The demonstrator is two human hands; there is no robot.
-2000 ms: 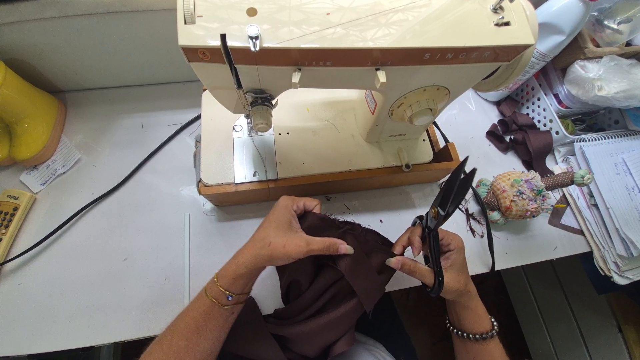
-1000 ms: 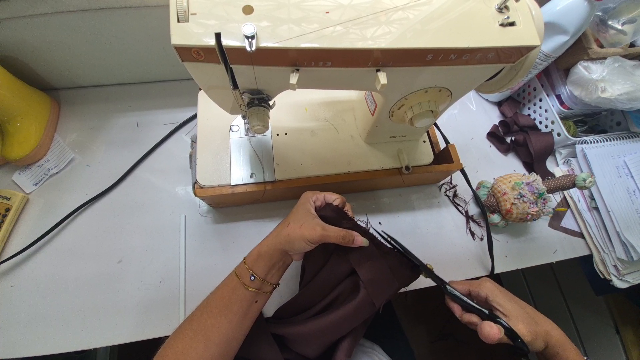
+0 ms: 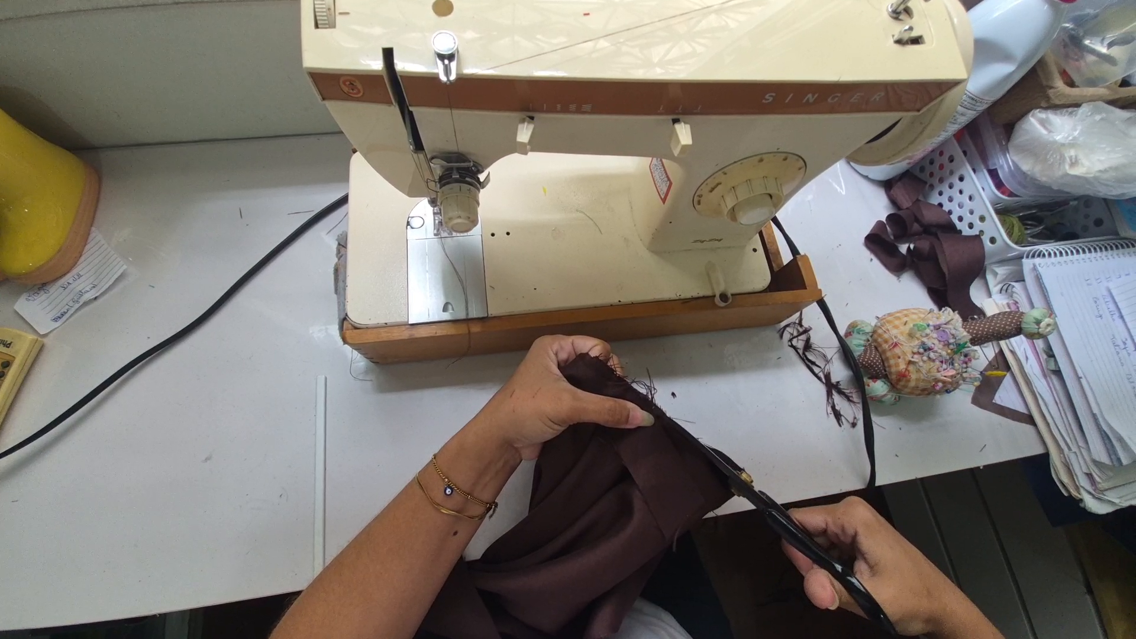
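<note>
Dark brown fabric (image 3: pixel 612 497) hangs over the front edge of the table, its upper edge frayed with loose threads. My left hand (image 3: pixel 568 399) pinches that edge between thumb and fingers. Around the handles of black-handled scissors (image 3: pixel 772 510) my right hand (image 3: pixel 865 559) is closed, at the lower right. The scissor blades lie along the frayed edge, their tips near my left thumb; they look nearly closed. Just beyond my hands stands a Singer sewing machine (image 3: pixel 568 266) in a wooden base.
A black cord (image 3: pixel 195 319) crosses the white table (image 3: pixel 213 461) at left. To the right are a pincushion doll (image 3: pixel 919 351), loose thread scraps (image 3: pixel 821 373), brown fabric strips (image 3: pixel 945 257), a white perforated basket (image 3: pixel 958 186) and stacked notebooks (image 3: pixel 1078 311). A yellow object (image 3: pixel 40 195) stands far left.
Two seconds ago the scissors pointed up, open, in my right hand beside the fabric. They now lie along its edge. A clump of threads has appeared on the table left of the pincushion.
</note>
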